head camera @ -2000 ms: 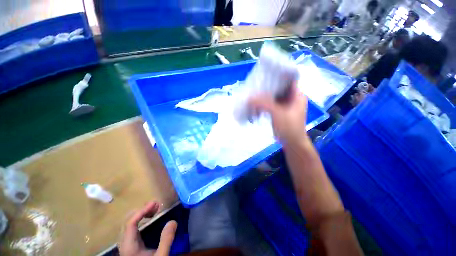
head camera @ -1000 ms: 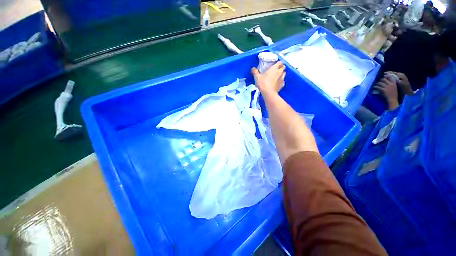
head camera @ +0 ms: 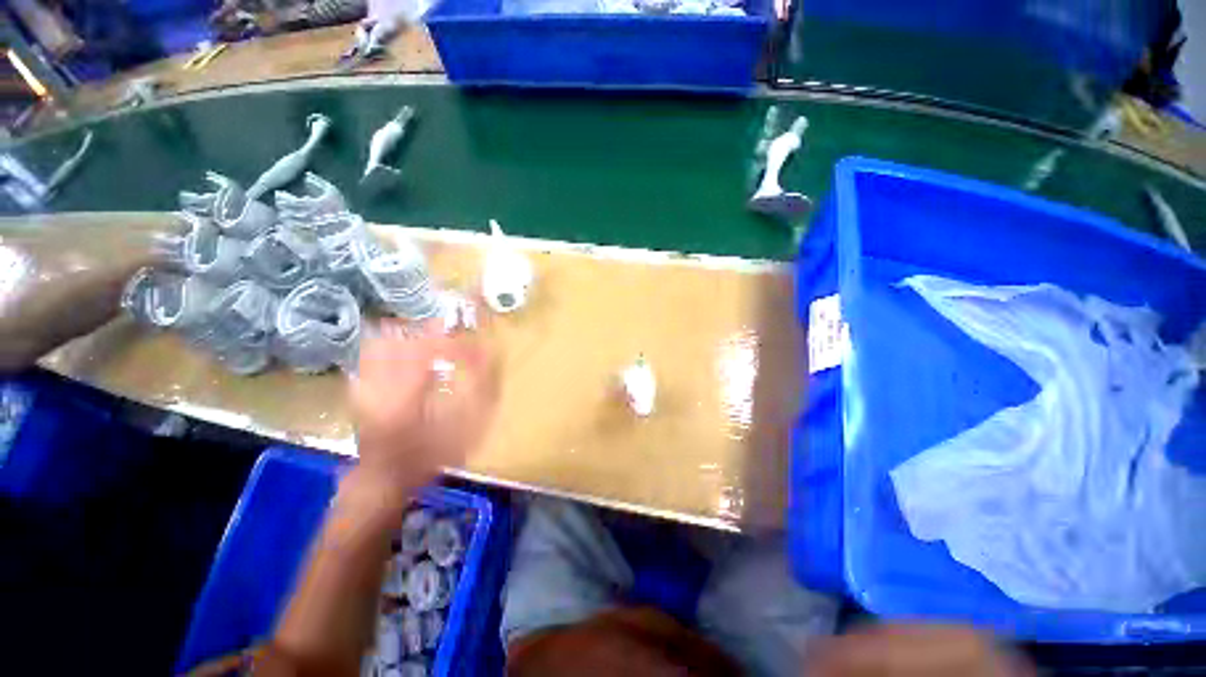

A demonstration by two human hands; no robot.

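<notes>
Grey-white hollow sleeve parts point(head camera: 318, 324) lie heaped on the left of the tan bench. My left hand point(head camera: 423, 390) is blurred at the heap's right edge; whether it touches or grips a sleeve is unclear. A small white glue bottle point(head camera: 639, 386) lies on the bench to the right of this hand. A second white bottle point(head camera: 505, 275) with a pointed nozzle is near the bench's back edge. My right hand point(head camera: 919, 651) is blurred and cut off by the bottom edge, below the large blue tote; its fingers and any contents cannot be made out.
The large blue tote point(head camera: 827, 437) at right holds a crumpled translucent liner point(head camera: 1058, 437). A blue bin point(head camera: 483, 569) at lower left holds small round parts point(head camera: 426, 582). Slim parts point(head camera: 780, 165) lie on the green belt point(head camera: 595, 172). Another person's forearm point(head camera: 66, 311) reaches in from the left.
The view has swung left from the large tote to the sleeve heap. My right hand has left the tote's far corner and the sleeve there. My left hand now shows at the heap.
</notes>
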